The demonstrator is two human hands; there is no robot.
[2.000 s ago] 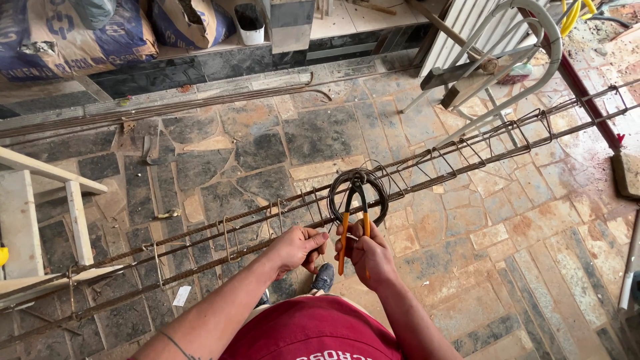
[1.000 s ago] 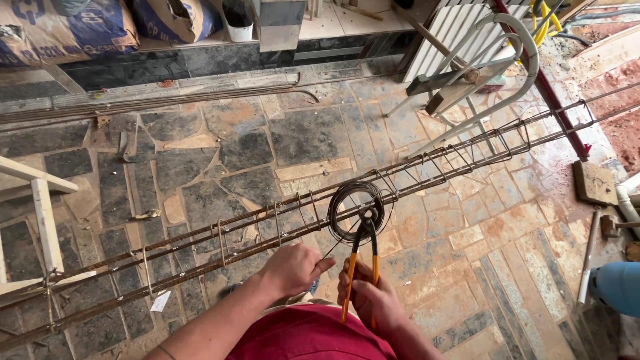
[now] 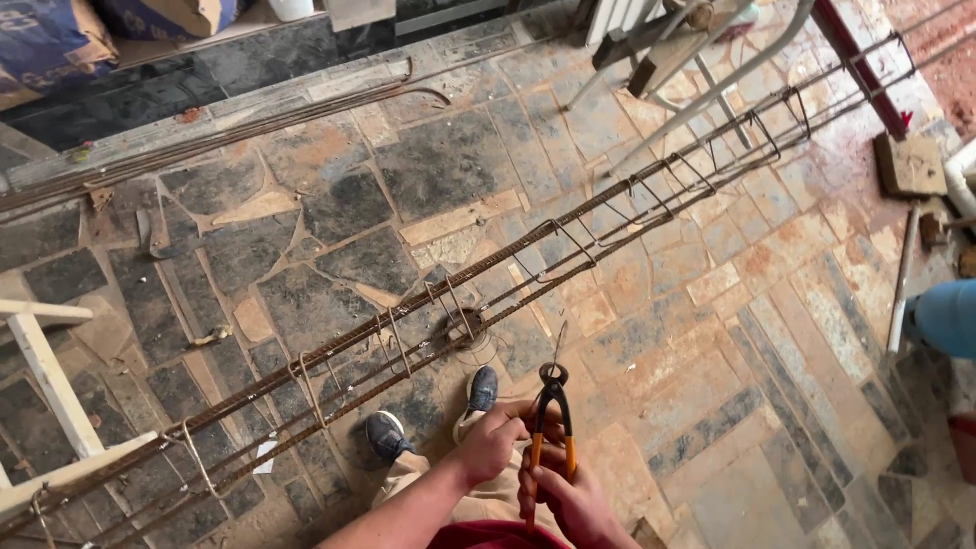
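In my right hand [image 3: 560, 484] are end-cutting nippers [image 3: 553, 396] with orange handles and dark jaws pointing away from me. A thin wire [image 3: 561, 341] stands up at the jaws. My left hand [image 3: 503, 438] is against the left side of the nippers, fingers bent; whether it pinches a wire cannot be told. Beyond both hands a long rebar cage [image 3: 488, 267] with square stirrups [image 3: 573, 242] runs diagonally from lower left to upper right. A coil of tie wire [image 3: 465, 328] lies low at the cage, beyond my shoes.
Loose rebars [image 3: 252, 126] lie along a dark tiled step, below bags [image 3: 53, 46]. A white wooden frame [image 3: 57, 389] stands at left. At upper right are a metal frame [image 3: 720, 91], a dark red bar [image 3: 862, 72] and a wooden block [image 3: 911, 164]. A blue container [image 3: 945, 316] is at right.
The wire coil, earlier at the nippers' jaws in front of the cage, is now down by the cage, apart from them. My left hand has come up against the nippers. The view has shifted.
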